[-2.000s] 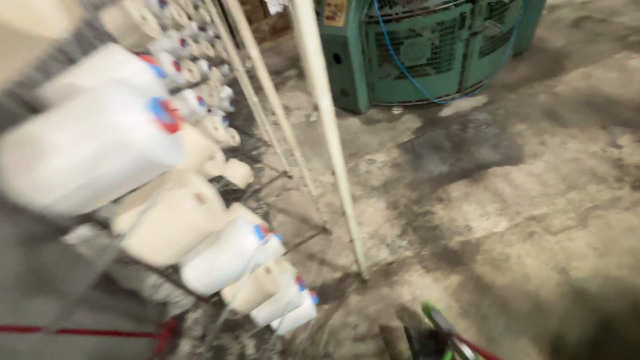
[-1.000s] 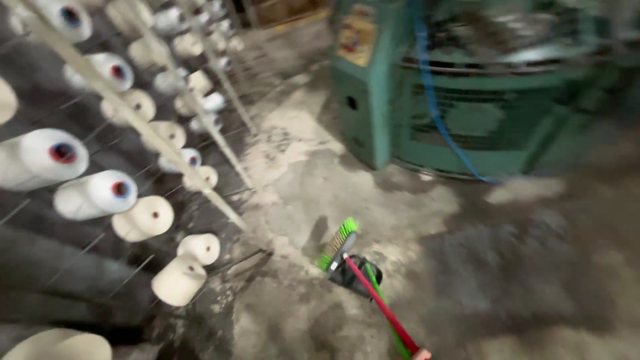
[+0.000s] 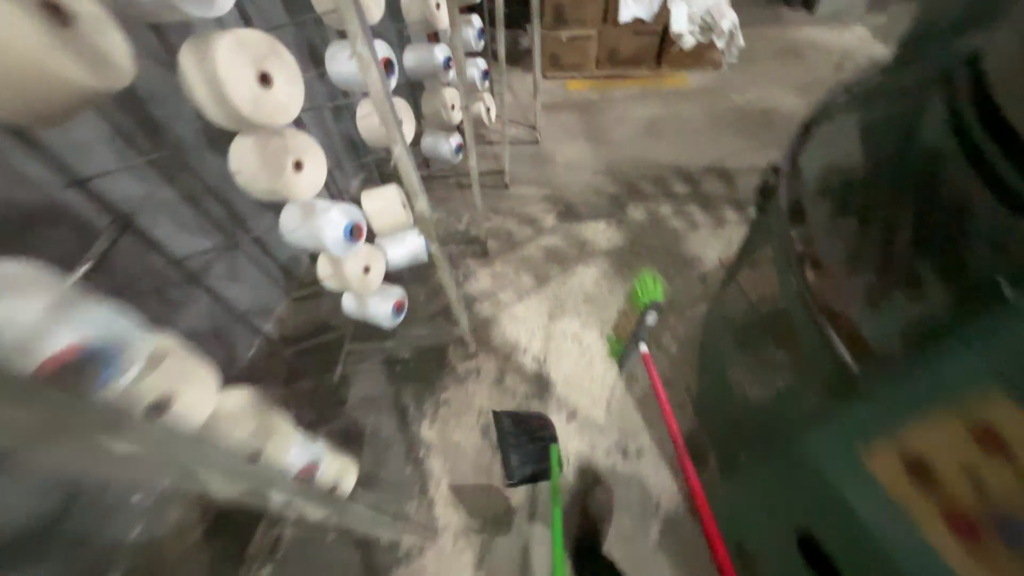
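Neither of my hands shows in the frame of now. A broom with a red handle (image 3: 680,448) and a head of green bristles (image 3: 649,290) lies against the concrete floor right of centre, its handle running out at the bottom edge. To its lower left, a black dustpan (image 3: 526,448) rests at the floor, apart from the broom head. Its green handle (image 3: 557,512) also leaves the view at the bottom. What holds the two handles is out of sight.
Metal racks with cones of white and cream yarn (image 3: 278,164) line the left side. A dark green machine (image 3: 872,448) takes up the right. Cardboard boxes (image 3: 570,50) with white cloth (image 3: 704,26) stand at the back beside a yellow floor marking (image 3: 626,82).
The broom head and dustpan, close together one second ago, are now apart. The hand seen at the handles then is out of view. The view has swung strongly.
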